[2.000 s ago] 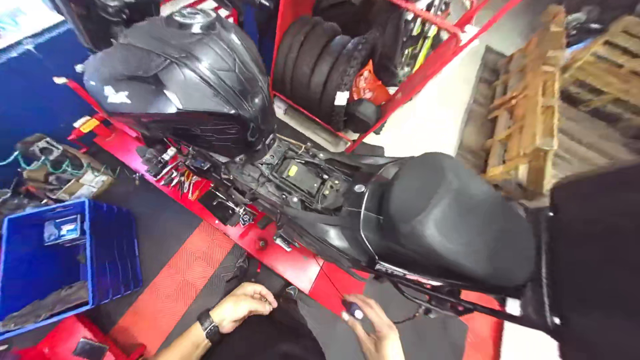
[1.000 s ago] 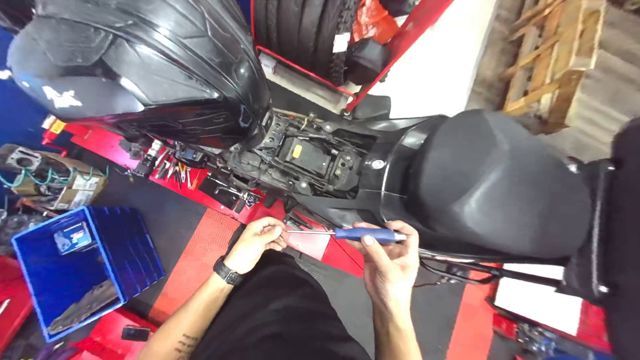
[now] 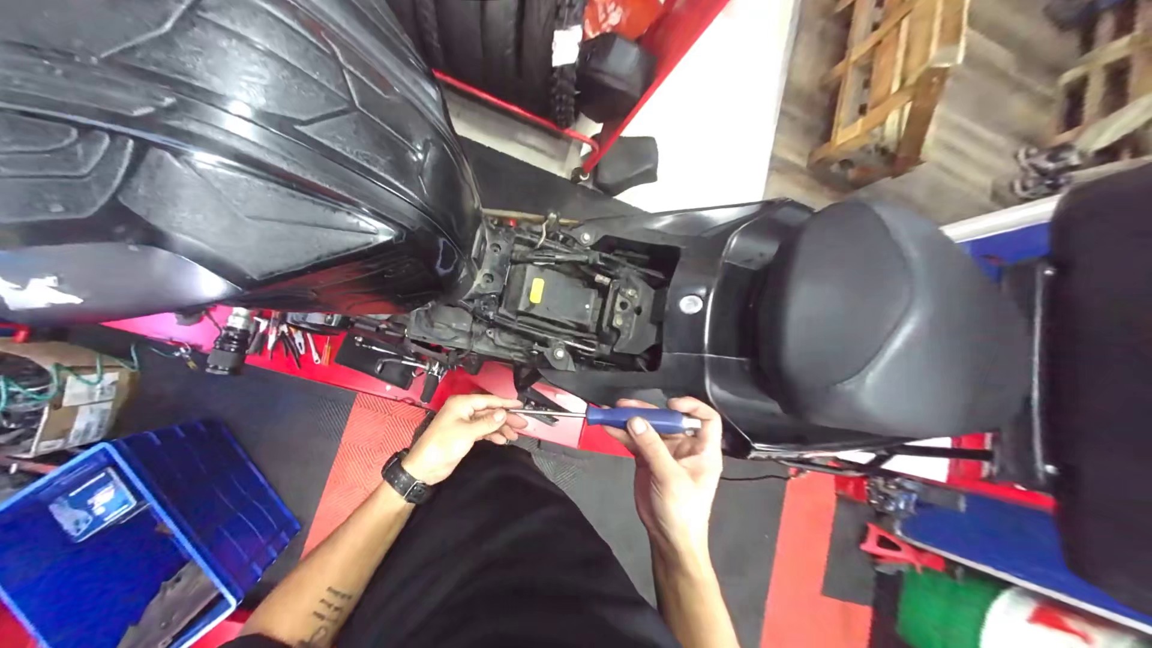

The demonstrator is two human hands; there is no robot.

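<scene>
A screwdriver with a blue handle (image 3: 641, 419) lies level in front of my body, its shaft pointing left. My right hand (image 3: 670, 459) grips the handle. At the other end, the fingers of my left hand (image 3: 463, 432) pinch the shaft near its tip, which they hide. Just beyond both hands stands a motorcycle with its frame area uncovered, where a black battery (image 3: 551, 299) with a yellow label shows. The black fuel tank cover (image 3: 225, 153) is to the left of that opening, and the black seat (image 3: 891, 315) is to the right.
Hand tools (image 3: 292, 340) lie on the red lift platform (image 3: 382, 380). A blue plastic bin (image 3: 229, 504) stands at the lower left beside a cardboard box (image 3: 76, 396). Tyres (image 3: 490, 54) sit in a red rack beyond the motorcycle. A wooden pallet (image 3: 886, 81) is at the upper right.
The screwdriver, small and low in my right hand two seconds ago, has come up in front of me, and my left fingers are now at its shaft. The view has moved closer to the motorcycle.
</scene>
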